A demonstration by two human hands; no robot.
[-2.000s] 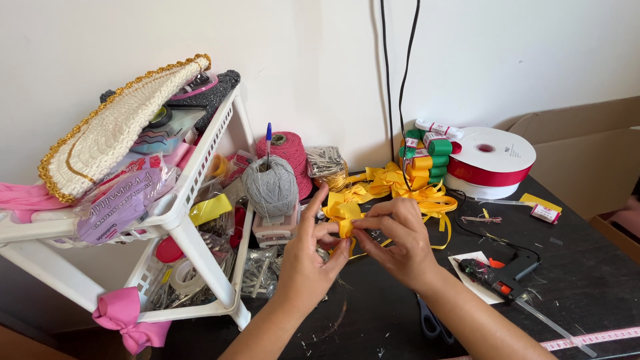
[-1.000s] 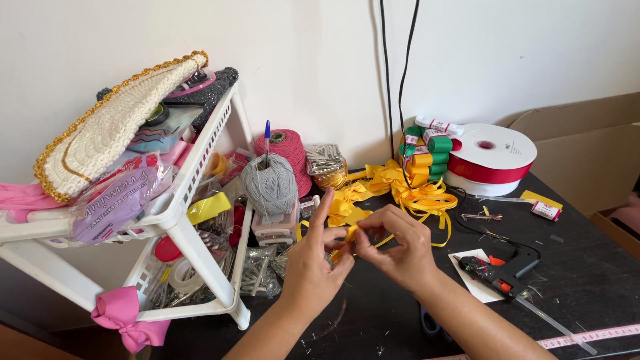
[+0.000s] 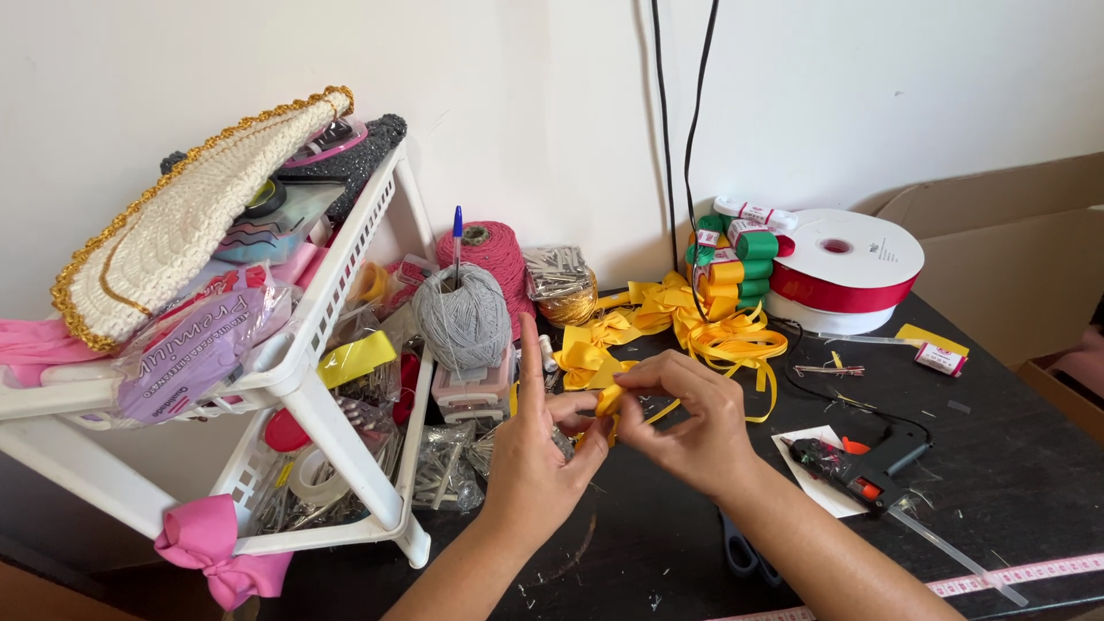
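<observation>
Between my two hands, above the black table, is a small folded piece of yellow ribbon (image 3: 609, 400). My left hand (image 3: 545, 444) pinches it between thumb and a bent finger, its index finger pointing up. The fingertips of my right hand (image 3: 690, 424) grip the ribbon's other side. Behind them lie yellow ribbon bows (image 3: 595, 358) and a loose bundle of narrow yellow ribbon (image 3: 737, 341). A black hot glue gun (image 3: 862, 466) with a clear glue stick lies on a white card to the right. Dark-handled scissors (image 3: 743, 552) are partly hidden under my right forearm.
At left stands a white plastic rack (image 3: 332, 448) full of craft supplies. Gray yarn (image 3: 463, 316), pink yarn (image 3: 492, 259) and gold cord (image 3: 569, 302) stand near the wall. Ribbon spools (image 3: 841, 289) sit at back right. A pink measuring tape (image 3: 1035, 571) crosses the front right. Black cables (image 3: 662, 129) hang down.
Both hands stay close together at the yellow ribbon. The fingers have shifted around it, and the bit of ribbon showing between them has changed shape.
</observation>
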